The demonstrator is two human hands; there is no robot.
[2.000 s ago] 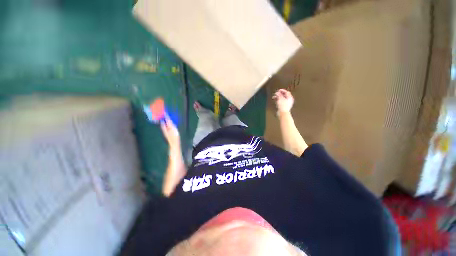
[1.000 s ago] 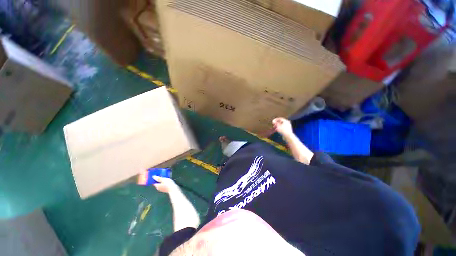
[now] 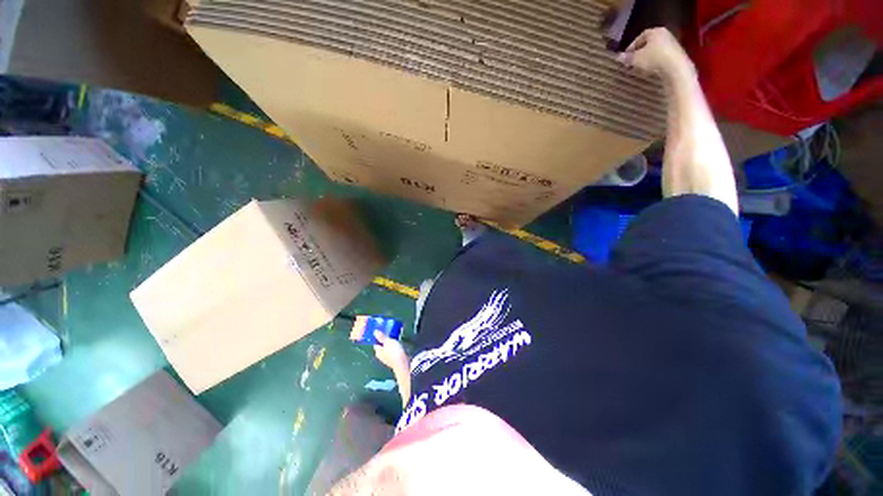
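My left hand (image 3: 389, 351) holds the blue and orange tape gun (image 3: 376, 330) low in front of my body. My right hand (image 3: 654, 52) is raised at the top edge of the stack of flattened cartons (image 3: 426, 116), at its right end. Its fingers are bent near the edges, beside a small dark object; whether they grip a board I cannot tell. A closed brown master carton (image 3: 232, 300) stands on the green floor, left of the tape gun.
Cartons marked K16 stand at the left (image 3: 73, 218) and lower left (image 3: 145, 436). A red stool (image 3: 784, 58) is at the upper right, above blue bins (image 3: 600, 232). A green and red crate (image 3: 37, 453) is at the lower left edge.
My right hand has moved up from the stack's lower front to its top edge. My left hand with the tape gun is now nearer my body, apart from the master carton.
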